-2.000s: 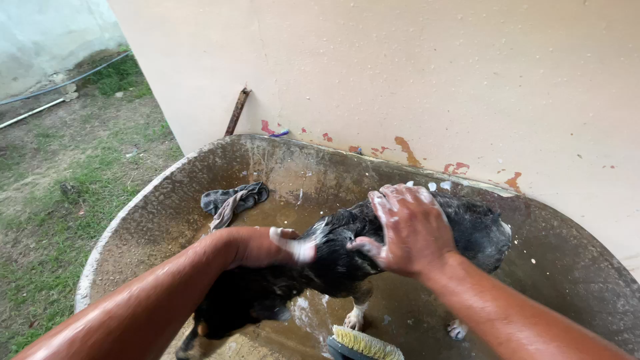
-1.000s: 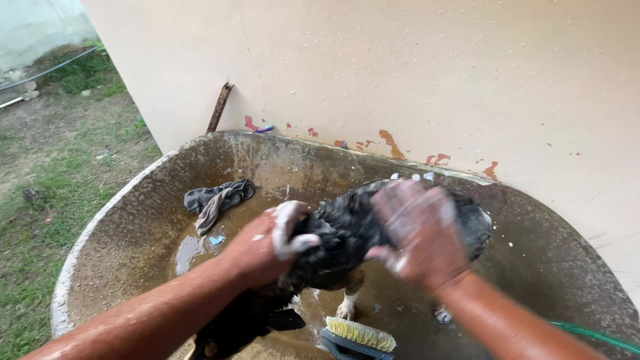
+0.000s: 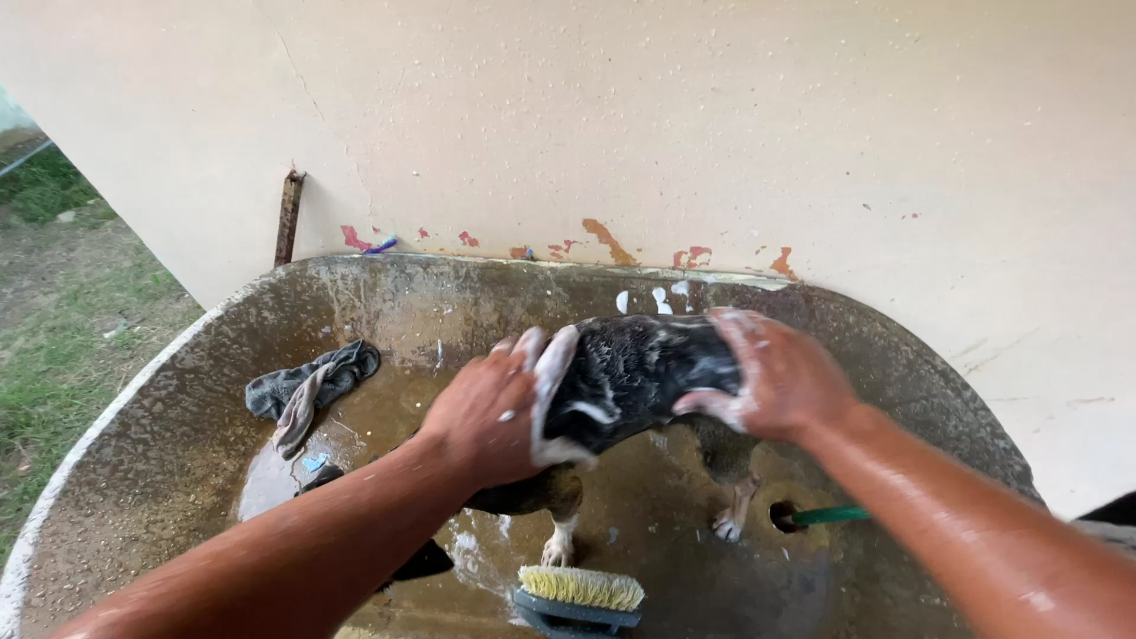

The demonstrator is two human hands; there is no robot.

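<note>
A wet, dark-furred dog [image 3: 643, 373] with pale paws stands in a stained concrete basin [image 3: 461, 302], lather on its coat. My left hand [image 3: 506, 404], soapy, curls over its shoulders with thumb and fingers spread on either side. Around its rump lies my right hand [image 3: 768, 377], also coated with suds. My left forearm hides most of the dog's head; a dark ear shows below it. Near the front paw, a scrub brush [image 3: 581, 596] with yellowish bristles and a grey handle rests on the basin floor.
Wet cloths [image 3: 315, 390] lie on the basin's left side. A green hose [image 3: 830, 515] reaches a round hole in the floor. Behind the rim rises a wall [image 3: 621, 115] with peeling paint, beside a rusty metal bar [image 3: 288, 219]. Grass [image 3: 71, 355] is at far left.
My right hand has moved right along the dog's back, to its rump. My left hand stays at the shoulders. The view has shifted, showing more of the basin's right side.
</note>
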